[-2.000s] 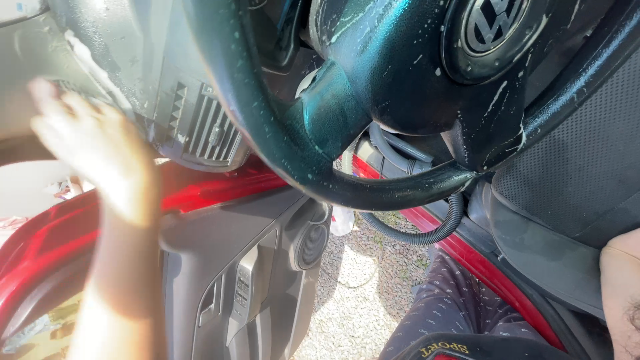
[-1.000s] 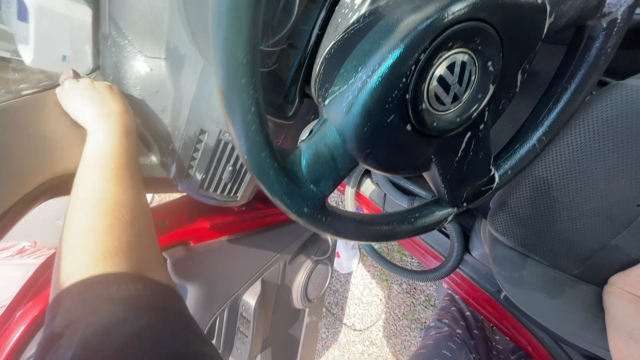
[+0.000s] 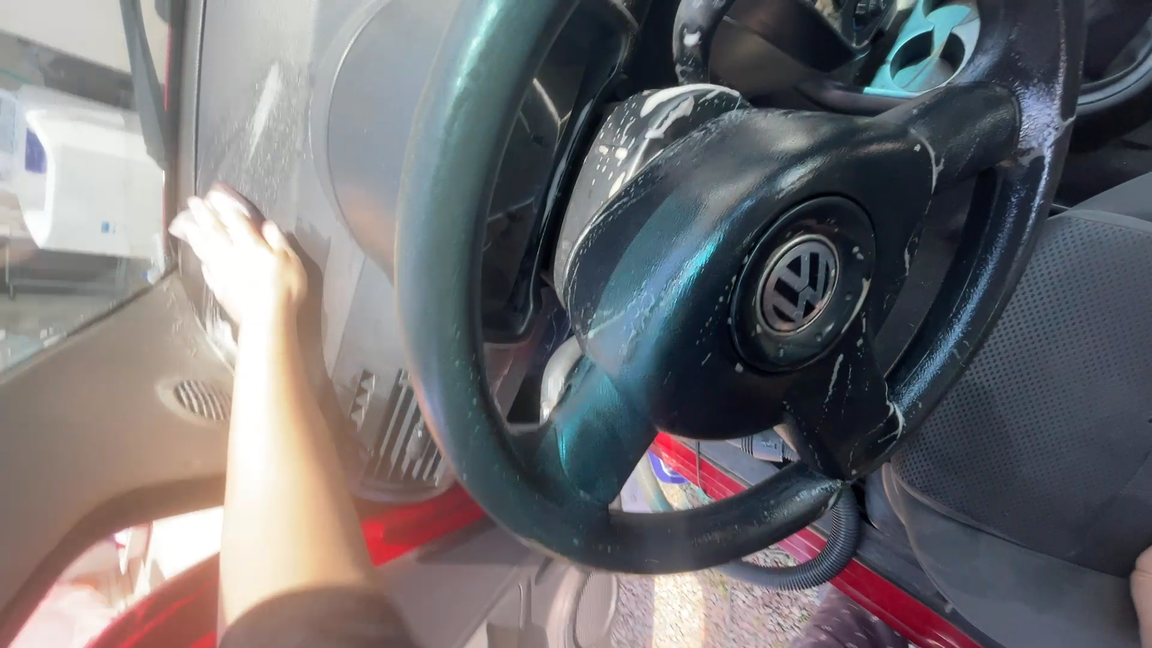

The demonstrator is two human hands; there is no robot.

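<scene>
My left hand [image 3: 247, 256] lies on the top of the grey dashboard [image 3: 279, 117], close to the windshield's lower edge. Something small and dark shows at its fingertips, too blurred to name. Whitish streaks and wet-looking smears mark the dashboard beyond the fingers. A dark Volkswagen steering wheel [image 3: 720, 540] fills the middle, with white foam-like spots on its hub and on the column cover [image 3: 621, 144]. At the right edge, by the seat, only a sliver of what looks like my right hand [image 3: 1143, 585] is visible; its fingers are hidden.
An air vent [image 3: 405, 432] is below the hand, and a small round grille [image 3: 202, 399] is beside the forearm. The windshield [image 3: 72, 270] bounds the left. A grey seat [image 3: 1035, 387] is at right. A corrugated hose [image 3: 832, 549] crosses the red door sill [image 3: 900, 612], with gravel outside.
Since one second ago, my left hand has moved from the windshield's lower corner onto the dashboard top. The view has shifted, and more of the steering wheel and cup holders shows.
</scene>
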